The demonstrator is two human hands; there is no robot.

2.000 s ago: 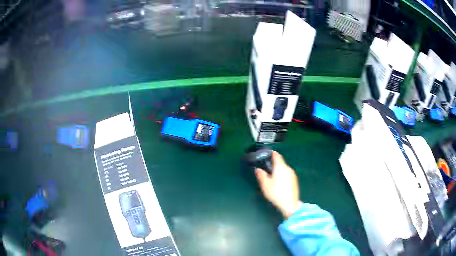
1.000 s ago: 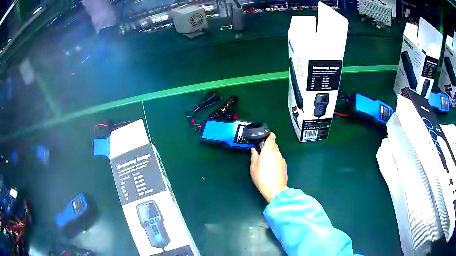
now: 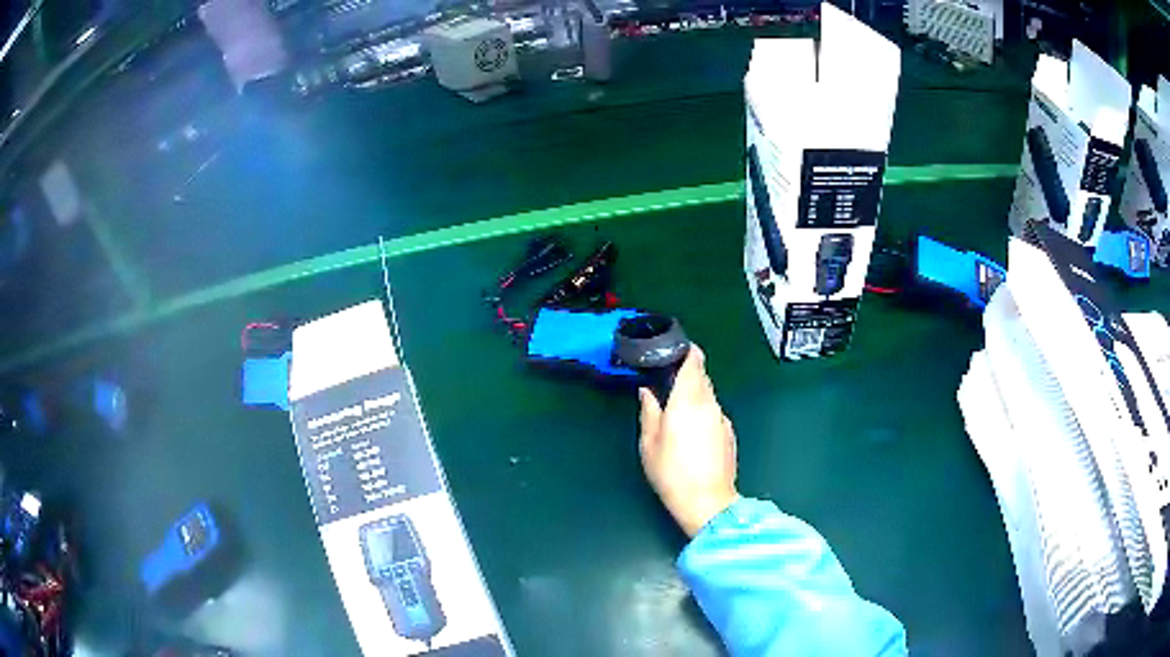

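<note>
My right hand (image 3: 689, 443), in a light blue sleeve, holds the black barcode scanner (image 3: 652, 344). The scanner's round head is over the right end of a blue battery tester (image 3: 577, 338) lying on the green bench, and hides its rating label. Thin test leads with dark clamps (image 3: 558, 276) lie behind that tester. An upright retail box (image 3: 821, 193) with raised flaps stands to the right, a barcode label low on its front. Another retail box (image 3: 385, 513) is at the lower left, cut off by the bottom edge. My left hand is not in view.
A flat box stack (image 3: 1065, 449) is at the right. Behind it are more upright boxes (image 3: 1069, 154) and blue testers (image 3: 956, 272). Another tester (image 3: 181, 547) lies at the lower left, with red and black leads (image 3: 45, 578) beside it. A green line (image 3: 513, 229) crosses the bench.
Against two seconds ago, my right hand has brought the scanner from near the upright box's base to the tester. Since one second ago, the scanner has shifted slightly and its head has turned. The view has shifted.
</note>
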